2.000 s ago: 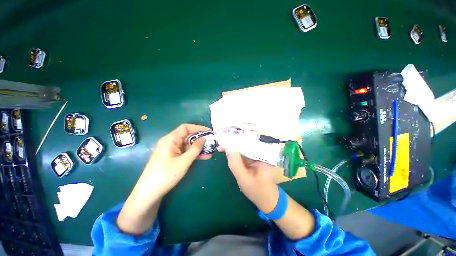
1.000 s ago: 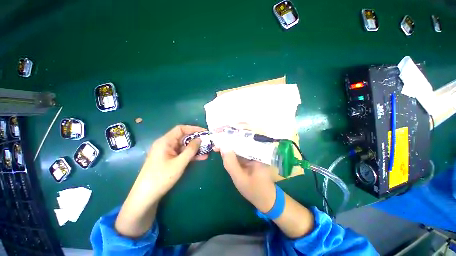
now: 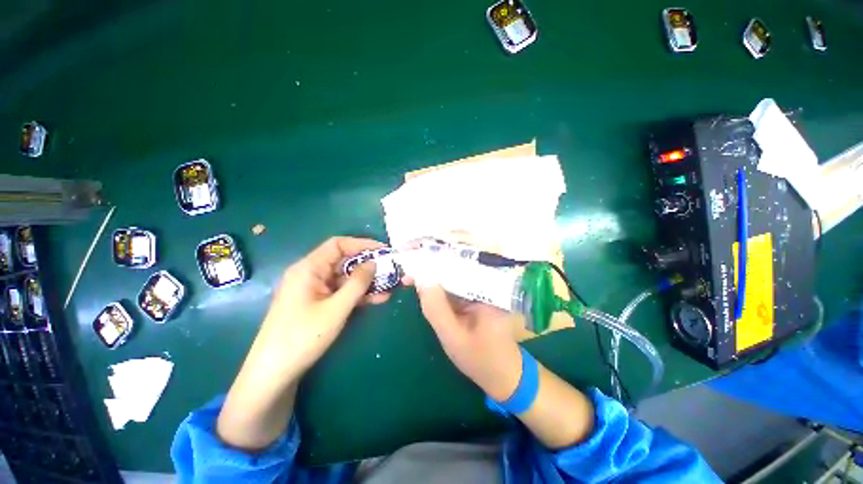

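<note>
My left hand [image 3: 317, 302] holds a watch case [image 3: 384, 270] between thumb and fingers, just left of the white paper. My right hand [image 3: 464, 326] grips a clear-white dispensing syringe [image 3: 464, 276] like a pen. The syringe's front end is at the case's right side; the fingers hide the tip, so I cannot tell whether it touches. A green adapter [image 3: 539, 298] caps the rear end, with a clear air hose [image 3: 625, 333] running from it. A black cord [image 3: 511, 261] lies along the syringe.
White wiping paper [image 3: 473, 200] lies on cardboard [image 3: 516, 151] behind the syringe. The black dispenser [image 3: 781, 246] stands right. Several loose cases [image 3: 196, 187] lie left, others along the back. A black tray [image 3: 43, 397], metal rail [image 3: 47, 194], thin stick [image 3: 90, 255] and paper scraps [image 3: 138, 389] are left.
The cases along the back have shifted left in view, and one at the far left edge has left the picture. Both hands keep their grips, with the case turned slightly.
</note>
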